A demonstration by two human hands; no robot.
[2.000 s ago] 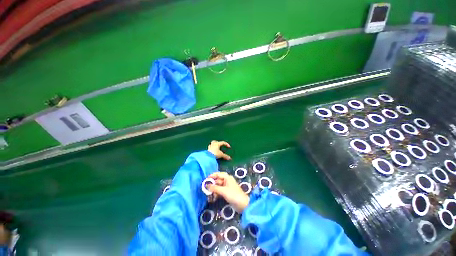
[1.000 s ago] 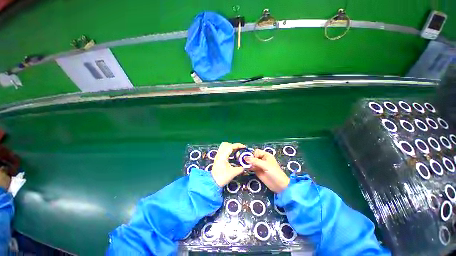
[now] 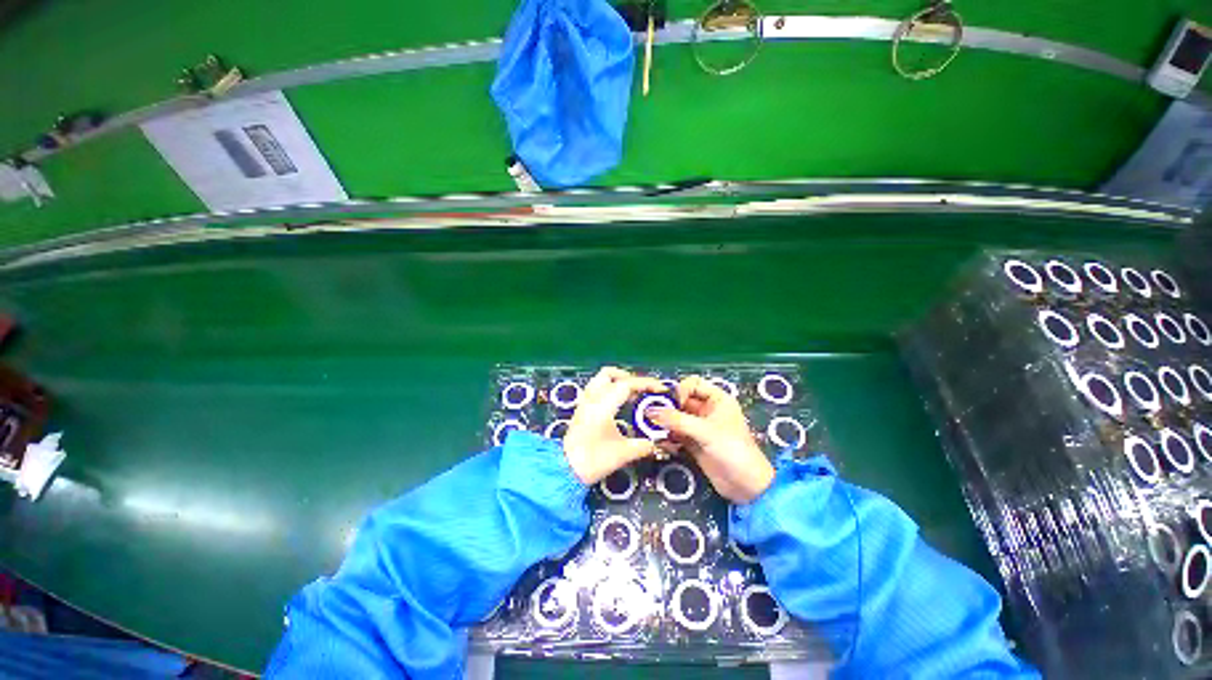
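A ring-faced component (image 3: 655,417), with a white ring around a dark centre, is held between both hands above the clear blister tray (image 3: 651,510). My left hand (image 3: 606,428) holds its left side with the fingertips. My right hand (image 3: 708,436) holds its right side, with a fingertip on its face. The fingers hide parts of its edge. The tray lies on the green conveyor belt (image 3: 253,399) and holds rows of like components. Both forearms, in blue sleeves, cover parts of the tray.
Stacked blister trays (image 3: 1037,452) stand at the right. A blue cloth cap (image 3: 565,93), metal rings (image 3: 727,37) and a posted sheet (image 3: 245,152) hang on the green panel. A white handheld meter (image 3: 1182,57) is at upper right. Red-brown parts (image 3: 16,405) and white paper (image 3: 40,465) are far left.
Two seconds ago my right hand alone held the component and my left hand was apart and empty. Now both hands hold it. The view has swung, so the stacked trays sit farther right.
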